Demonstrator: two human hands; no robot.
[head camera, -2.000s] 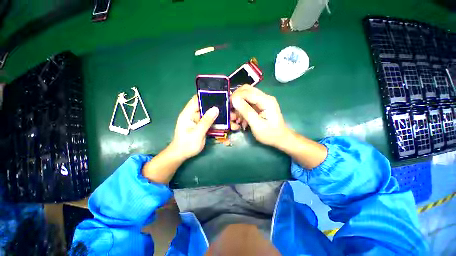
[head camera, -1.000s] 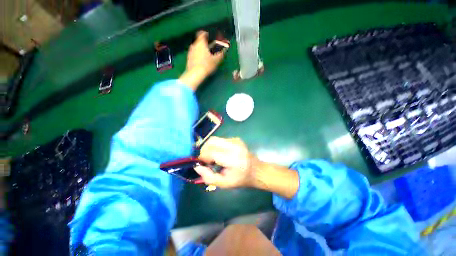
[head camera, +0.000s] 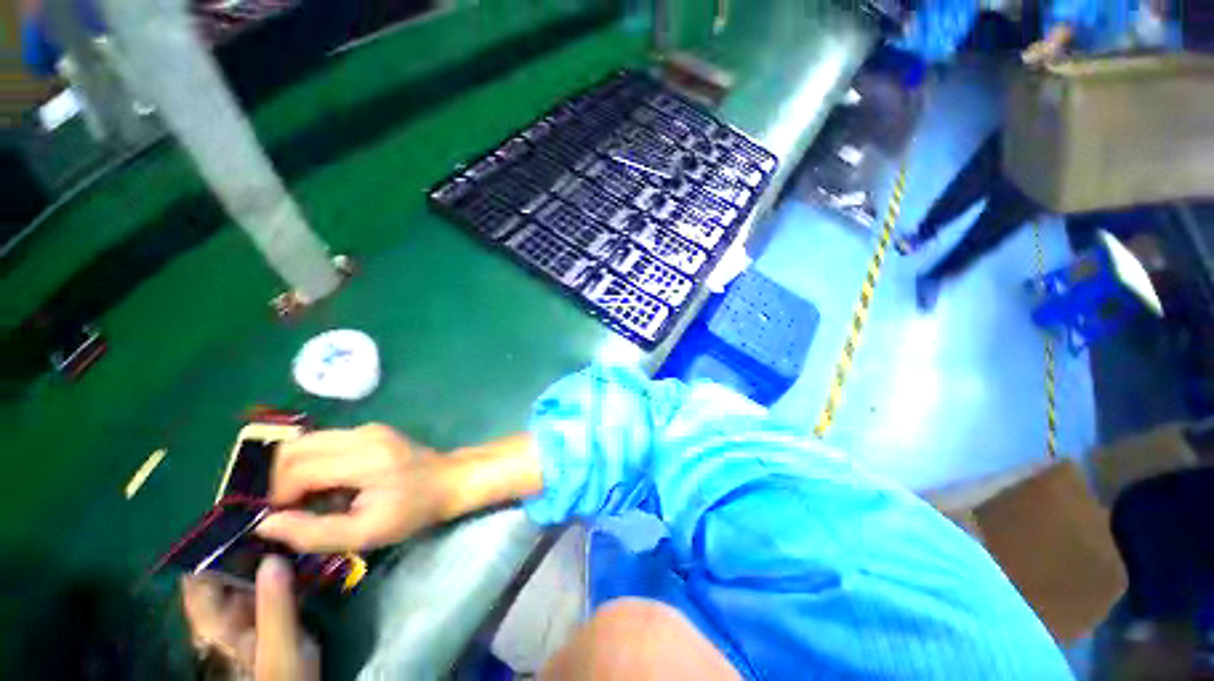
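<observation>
A dark-screened handset module (head camera: 220, 535) with a red edge is held tilted at the lower left. My left hand (head camera: 253, 625) grips it from below, thumb up, partly cut off by dark blur at the picture's corner. My right hand (head camera: 357, 488) is over its right end, fingertips together at it; whether they grip it cannot be told. An orange flex tab (head camera: 353, 572) sticks out beside it. A second module with a pale surround (head camera: 253, 452) lies just behind, partly covered by my right fingers.
A white pot (head camera: 337, 365) stands behind my right hand, near a pale post (head camera: 253, 200). A cream strip (head camera: 145, 474) lies left. A black blister tray (head camera: 612, 200) lies at the table edge. A blue stool (head camera: 759, 326) and a person carrying a carton (head camera: 1112, 133) are right.
The view has swung right. My left hand has come back from the far module to the held one. My right hand was holding that module alone a second ago.
</observation>
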